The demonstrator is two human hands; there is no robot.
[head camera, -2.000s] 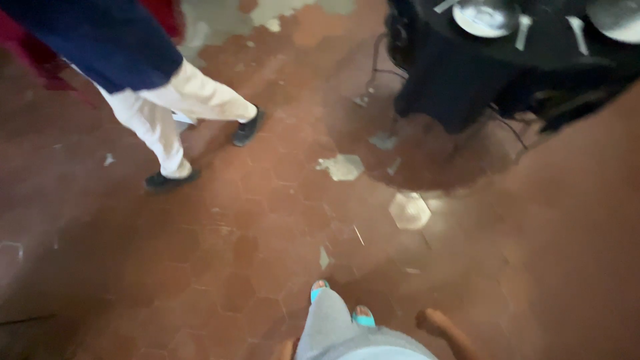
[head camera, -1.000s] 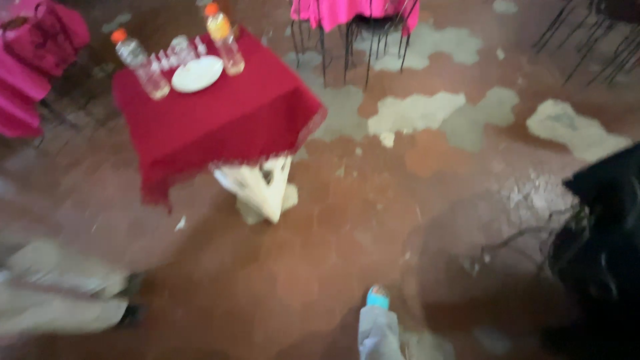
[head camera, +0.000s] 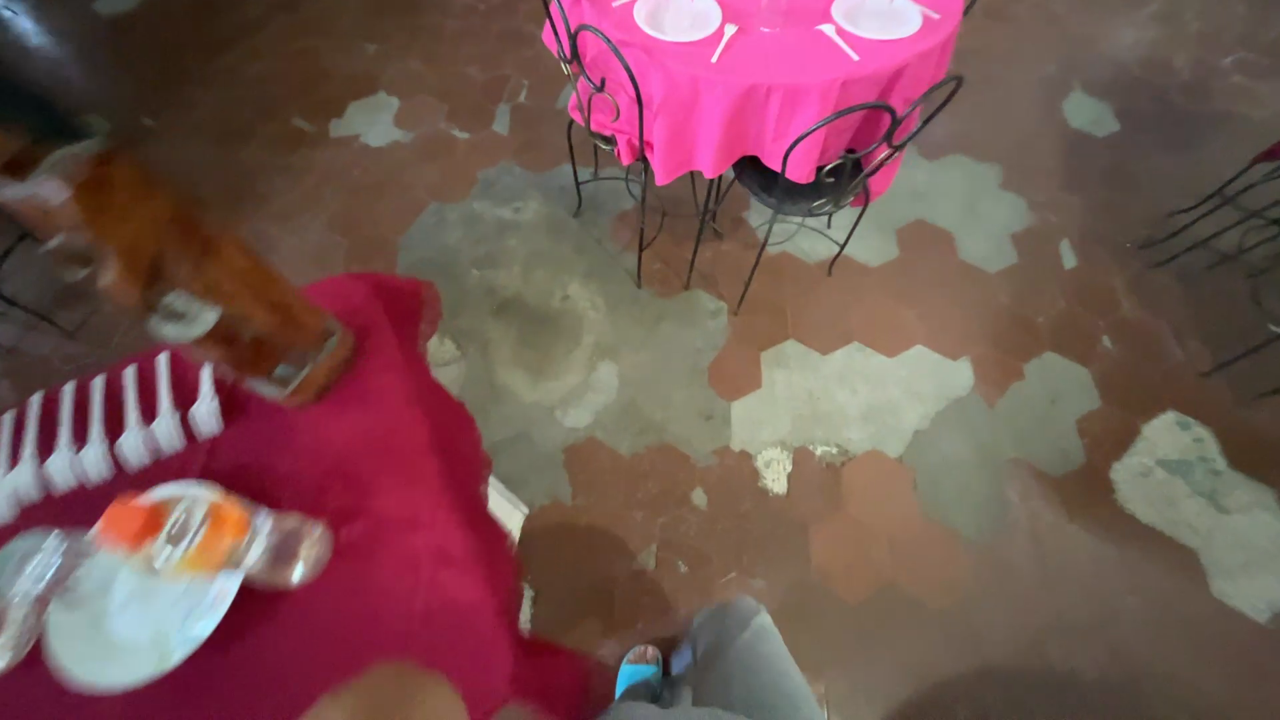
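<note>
At the bottom edge a blurred patch of bare skin, likely part of my left hand or arm [head camera: 390, 692], shows over the red tablecloth [head camera: 400, 560]; its fingers cannot be made out. My right hand is out of view. On the red cloth lie a white plate [head camera: 135, 630], a plastic bottle with an orange cap [head camera: 215, 535] seen over the plate's upper edge, and a clear bottle [head camera: 35, 590] at the left edge. Several white plastic forks [head camera: 130, 425] form a row above them. A blurred brown wooden object [head camera: 220, 270] reaches the cloth's far edge.
A round table with a pink cloth [head camera: 760, 90] bears white plates [head camera: 678, 15] and plastic forks. Black wire-frame chairs [head camera: 830, 190] stand around it, and dark metal furniture [head camera: 1235, 220] at the right edge. The hexagonal tile floor [head camera: 640, 490] has grey patches.
The view has swung across the room. The red-clothed table, at upper left a second ago, is now close at lower left. The other person and the black-clothed table have left view.
</note>
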